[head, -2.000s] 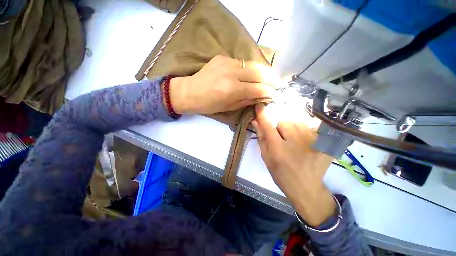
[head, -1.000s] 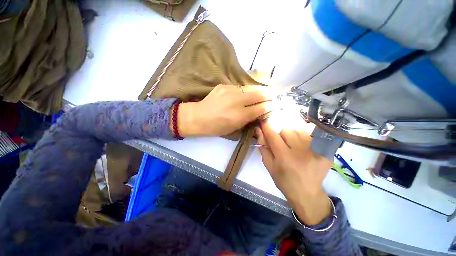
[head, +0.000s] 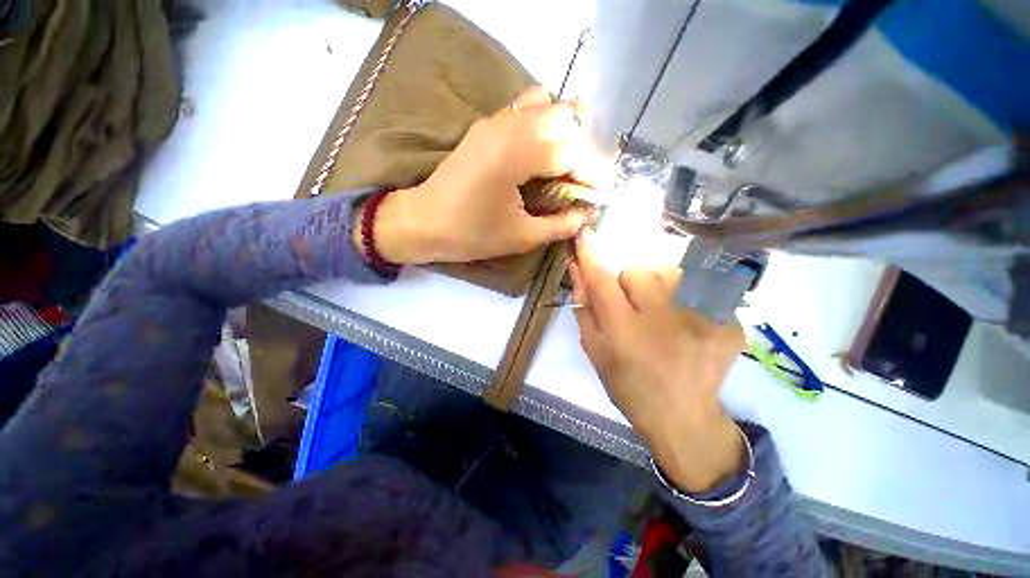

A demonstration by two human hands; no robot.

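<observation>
The brown cloth piece (head: 424, 107) lies on the white table left of the needle, with a pale toothed line along its left edge. The brown zip strip (head: 522, 344) hangs over the table's front edge. My left hand (head: 491, 186) pinches the cloth's edge between thumb and fingers beside the needle. My right hand (head: 649, 339) holds the edge with its fingertips, just in front of the presser foot (head: 642, 169). Lamp glare hides the needle tip and the exact finger contact. A grey block (head: 714, 277) stands beside my right hand.
The white machine head (head: 791, 102) fills the upper right. Green and blue snips (head: 787, 361) and a dark phone (head: 917, 333) lie right of my right hand. Brown cloth (head: 85, 113) is heaped at far left. A blue crate (head: 339, 401) is below the ruler-marked edge (head: 424, 359).
The view has shifted. My left hand has lifted and arched, with a gap between thumb and fingers, where it lay flatter before. My right hand remains by the needle.
</observation>
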